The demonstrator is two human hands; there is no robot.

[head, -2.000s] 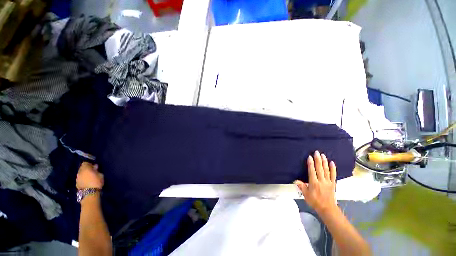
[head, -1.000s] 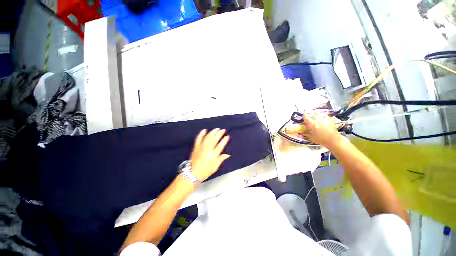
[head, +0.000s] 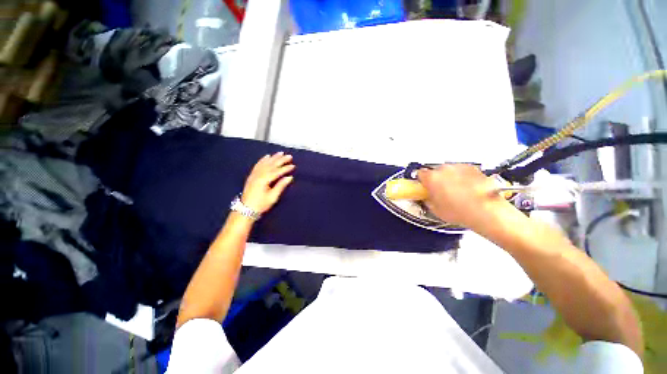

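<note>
The navy garment [head: 322,208] lies stretched over the long form, across the front of the white pressing table [head: 387,88]. My right hand [head: 457,193] grips the yellow-tan handle of the steam iron [head: 404,191], whose pointed tip faces left over the garment's right end. My left hand [head: 269,182], with a metal watch at the wrist, rests flat on the garment left of the iron, fingers slightly apart. The form is hidden under the cloth.
A yellow-tan hose [head: 585,117] and a black steam hose [head: 607,144] run right from the iron. Grey and patterned garments [head: 55,168] are heaped at left. A white beam [head: 254,73] crosses the table's left side. A blue crate [head: 347,14] stands behind.
My right hand has gone from lying on the garment to gripping the iron and bringing it left onto the cloth. My left hand has moved from the garment's left part to its middle.
</note>
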